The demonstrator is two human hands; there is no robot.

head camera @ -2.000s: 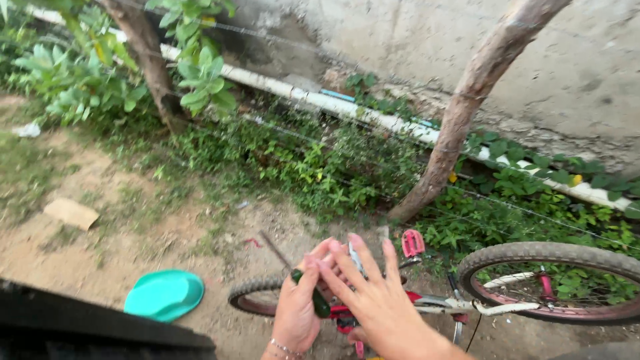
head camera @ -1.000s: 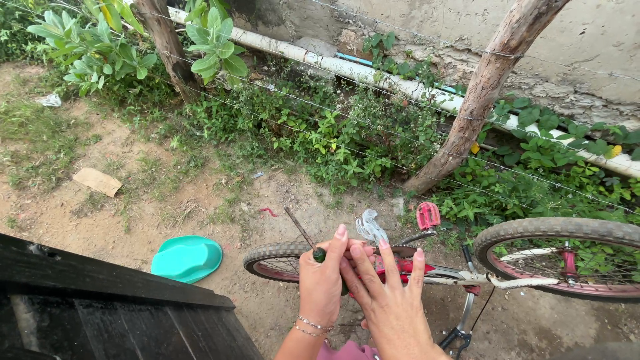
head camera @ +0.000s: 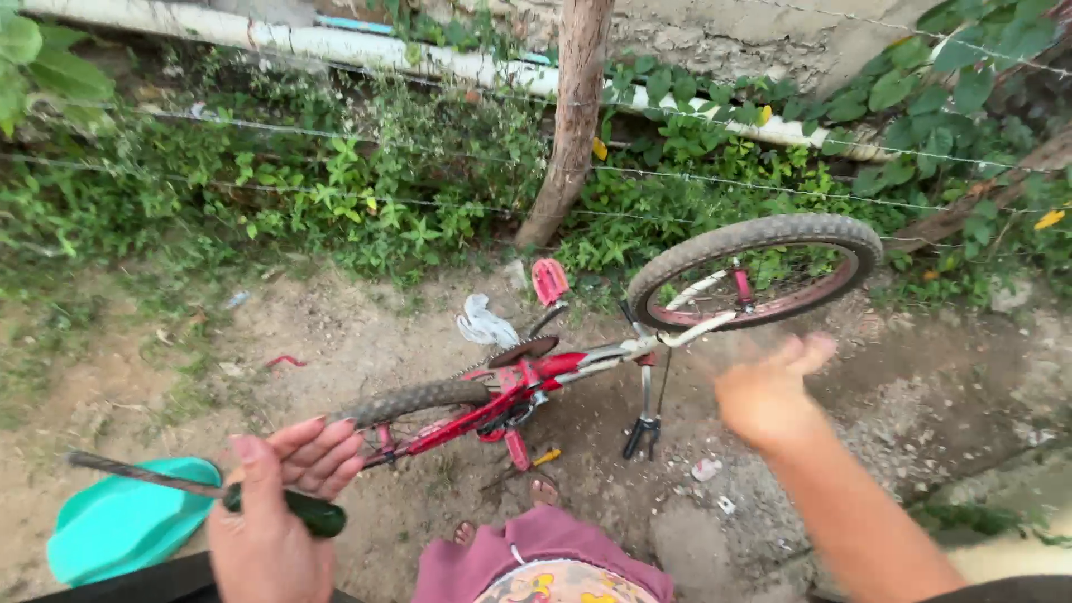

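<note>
My left hand (head camera: 280, 511), palm up at the lower left, has a screwdriver (head camera: 293, 507) with a dark green handle resting between thumb and palm, its rusty shaft pointing left. The fingers are loosely extended beside the handle. My right hand (head camera: 770, 389) is blurred, fingers spread, holding nothing, below the raised wheel. Between my hands a red and white bicycle (head camera: 561, 364) stands upside down on the ground, its knobby-tyred wheel (head camera: 754, 222) at the right, the other wheel (head camera: 419, 398) near my left fingertips. A pinkish-red pedal (head camera: 549, 281) sticks up by the chainring.
A turquoise plastic basin (head camera: 126, 523) lies at lower left. A crumpled clear plastic bag (head camera: 486, 322) and a yellow-handled tool (head camera: 546, 457) lie near the bicycle. Behind are a wooden post (head camera: 574, 109), barbed wire (head camera: 712, 177), plants and a white pipe (head camera: 377, 57).
My hands were together in front of the bicycle and are now wide apart, the left to the left, the right to the right. The screwdriver stays with my left hand. The view has shifted right.
</note>
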